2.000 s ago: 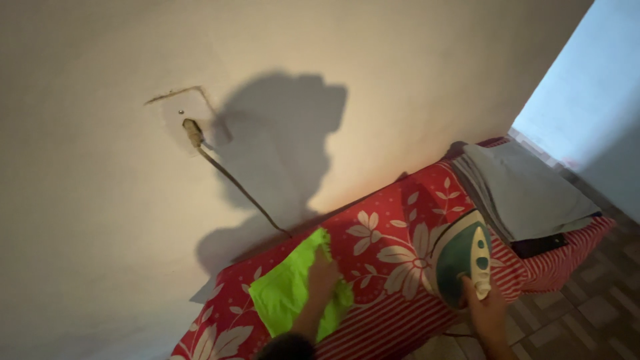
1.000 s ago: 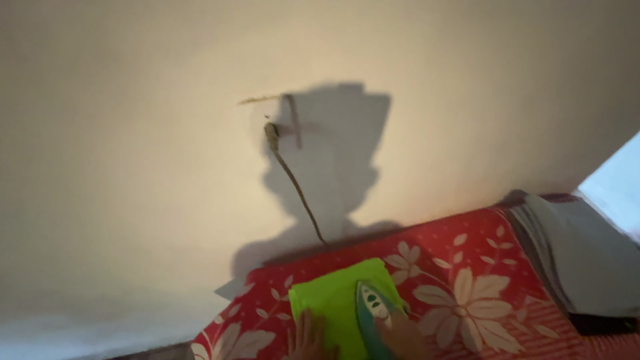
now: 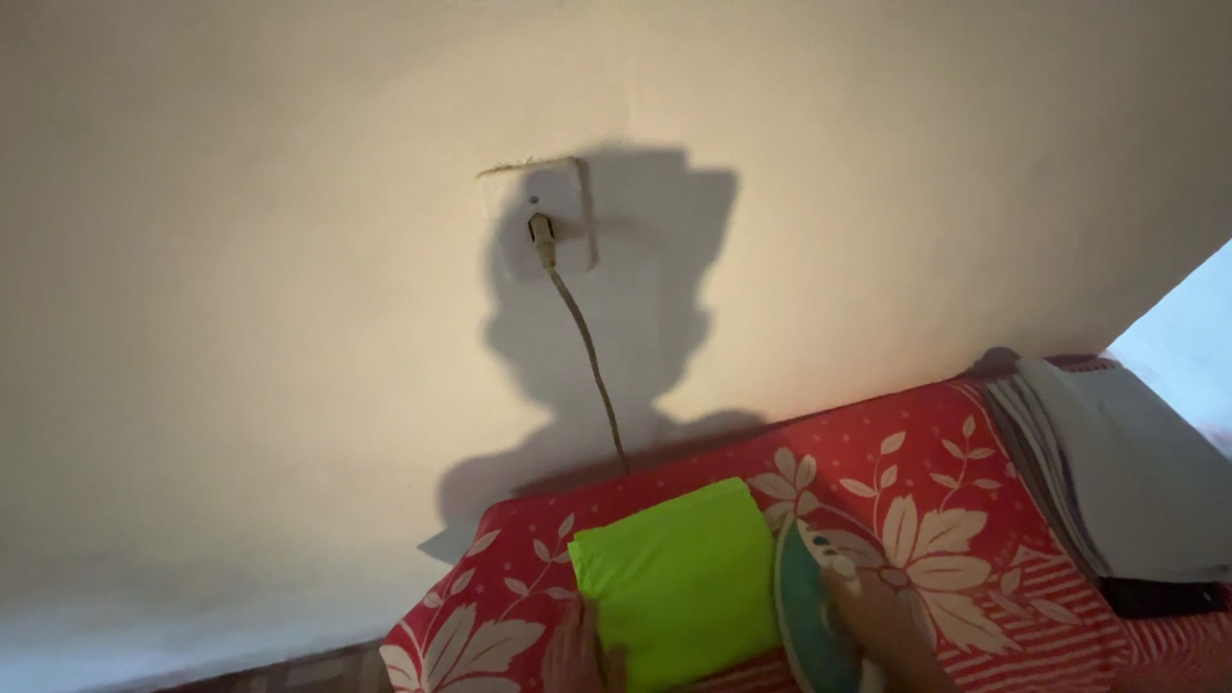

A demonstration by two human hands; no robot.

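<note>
A folded bright green cloth [image 3: 679, 587] lies on a red floral cloth [image 3: 837, 472] that covers a raised surface. At the green cloth's lower left edge rests my left hand [image 3: 577, 654], its fingers touching the fabric. My right hand [image 3: 881, 626] grips the handle of a green and white clothes iron [image 3: 808, 616], which is just right of the green cloth. The lower part of the iron is cut off by the frame's bottom edge.
A wall socket [image 3: 568, 183] with a plug [image 3: 542, 236] is on the wall, its cord [image 3: 592, 356] running down behind the red cloth. A stack of folded grey clothes [image 3: 1136, 472] lies at the right end, above a dark item [image 3: 1160, 599]. Shadows fall on the wall.
The iron has moved from on top of the green cloth to its right side. Two seconds ago the green cloth was spread unevenly; now it is neatly folded. The view has shifted.
</note>
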